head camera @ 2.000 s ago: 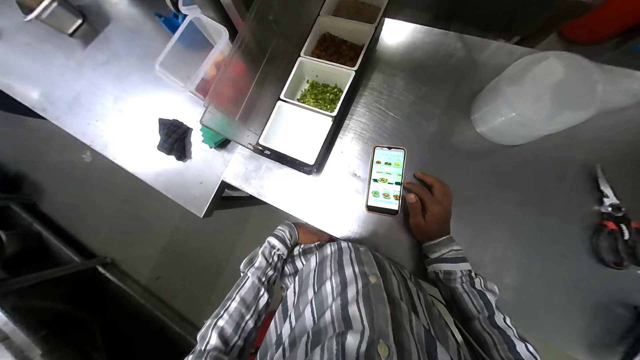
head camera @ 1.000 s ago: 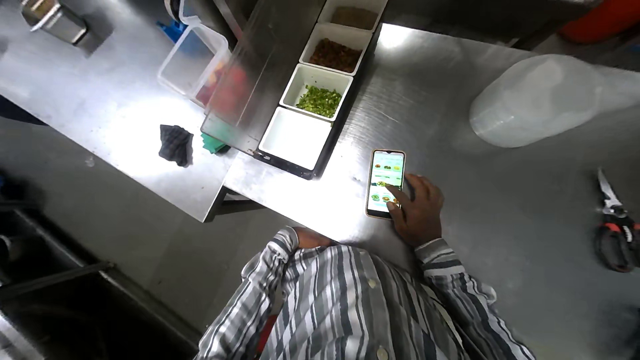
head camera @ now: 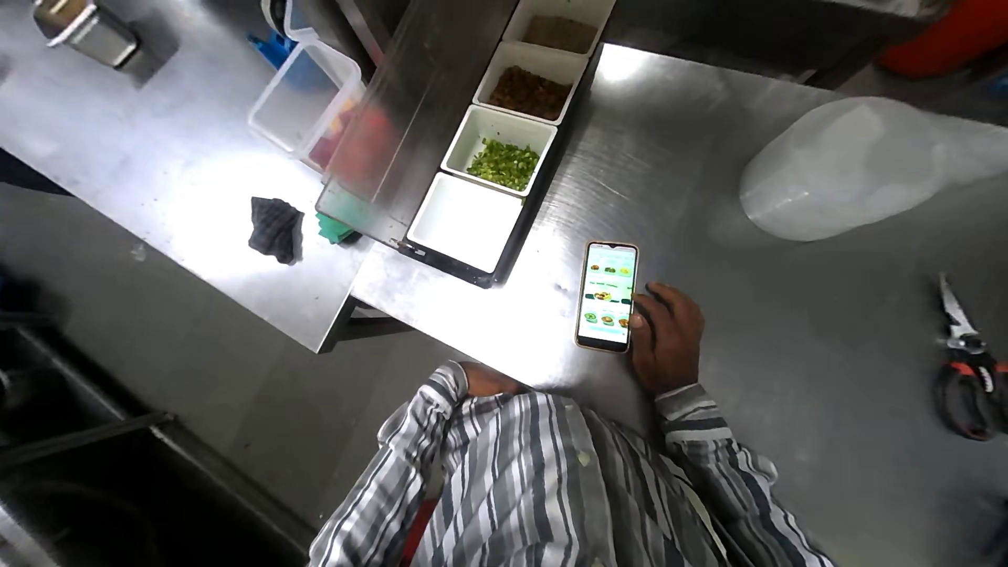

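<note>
A smartphone [head camera: 607,295] with a lit screen showing pictures of food lies flat on the stainless steel table [head camera: 732,315]. My right hand [head camera: 669,335] rests on the steel at the phone's right edge, fingers bent, with the thumb and a fingertip at that edge; it does not grip the phone. At the table's front edge, against the striped shirt, is my left hand [head camera: 490,380]; its fingers are hidden, so what they do does not show. Beyond the phone to the left stands a black holder with white tubs, one with chopped green vegetable [head camera: 504,164], the nearest one [head camera: 465,223] bare inside.
Red-handled kitchen shears [head camera: 970,362] lie at the right, below a large translucent whitish container or bag [head camera: 850,169]. On the left table are a dark cloth [head camera: 274,229], a clear plastic container [head camera: 303,98] and a metal container [head camera: 94,35]. A clear lid [head camera: 402,118] stands beside the tubs.
One second ago my right hand was over the phone's screen with its fingers on it; it has drawn back to the right edge. My left hand and the phone have stayed in place.
</note>
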